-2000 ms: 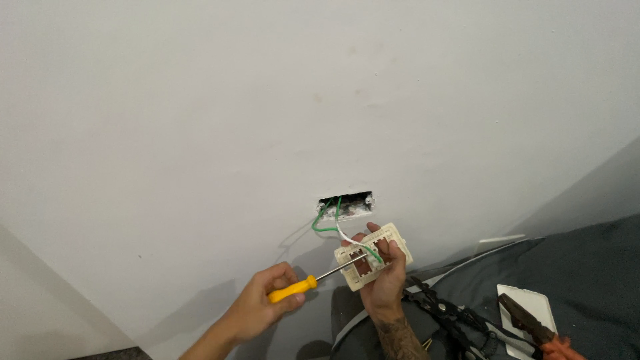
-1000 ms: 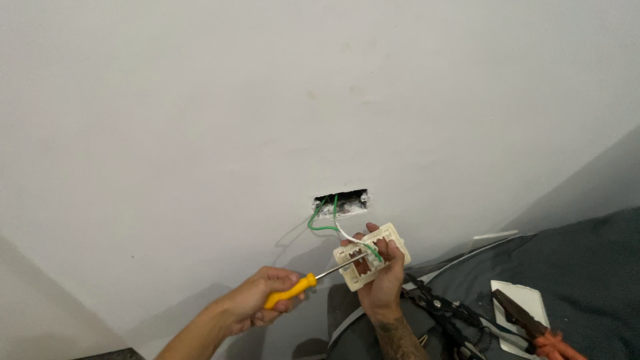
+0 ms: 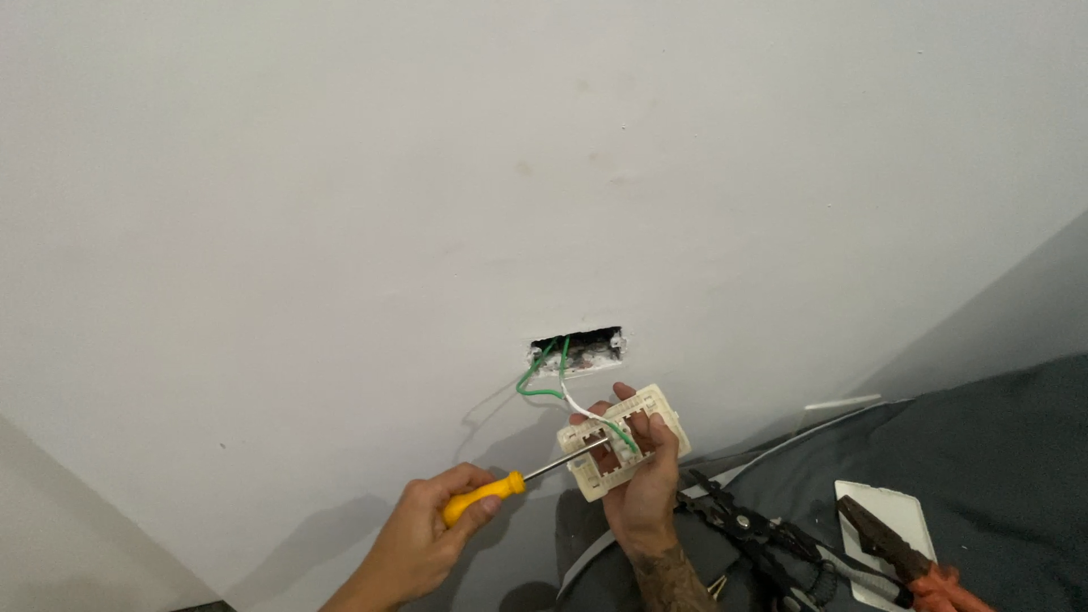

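My left hand [image 3: 433, 527] grips the yellow handle of a screwdriver [image 3: 484, 500]. The shaft points up and right, its tip at the terminal area of a cream plastic outlet frame [image 3: 580, 480]. Held from below and behind by my right hand [image 3: 650, 484], the frame is tilted, with the thumb across its right part. Green wire [image 3: 531, 391] and a white-and-green wire [image 3: 578, 408] come out of a rectangular wall box opening [image 3: 586, 353]; the white-and-green one runs to the middle of the frame. The exact seat of the tip and the wire end is hard to tell.
At the lower right, a dark grey cloth surface [image 3: 1003, 433] bears black-and-grey wire strippers [image 3: 744, 523], a white cover plate [image 3: 914, 518] and pliers with orange handles [image 3: 935, 586] lying partly over the plate. A pale strip [image 3: 841, 403] lies near the wall [image 3: 340, 212].
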